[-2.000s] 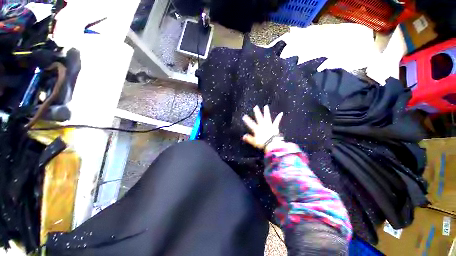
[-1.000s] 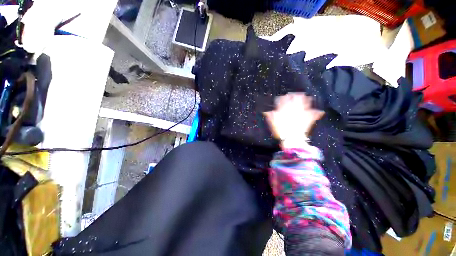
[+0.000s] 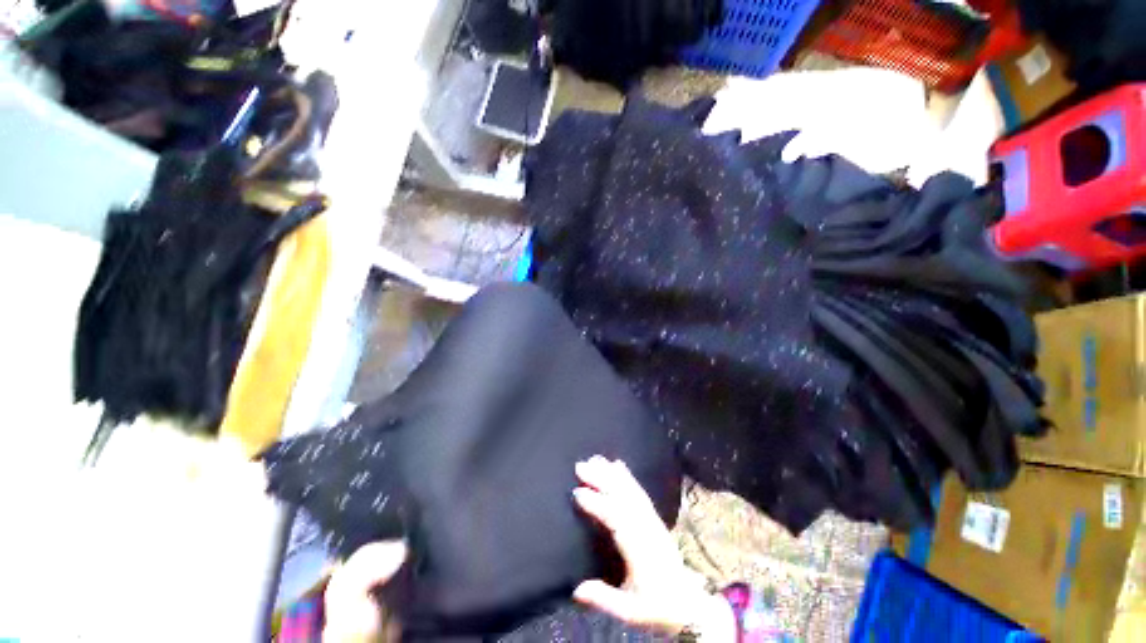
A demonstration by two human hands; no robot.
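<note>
A black cut panel (image 3: 515, 427) lies draped over my lap, mostly plain side up, with a speckled part at its left edge. My left hand (image 3: 361, 590), cut off by the bottom edge, holds its lower left part. My right hand (image 3: 635, 546) lies on its lower right part, thumb and fingers apart. A large pile of black speckled panels (image 3: 691, 251) is at my right, its plain folds fanned out at the far side.
A white table (image 3: 113, 528) is at left, with black pieces (image 3: 163, 302) near a yellow-brown board (image 3: 279, 333). A red stool (image 3: 1081, 176) and cartons (image 3: 1093, 389) stand at right. A blue crate (image 3: 930, 609) is at bottom right; blue (image 3: 754, 28) and orange-red crates (image 3: 892, 38) are at the back.
My right hand has left the panel pile and come down to the panel on my lap. My left hand has come into view there. The view has shifted left, showing more of the table.
</note>
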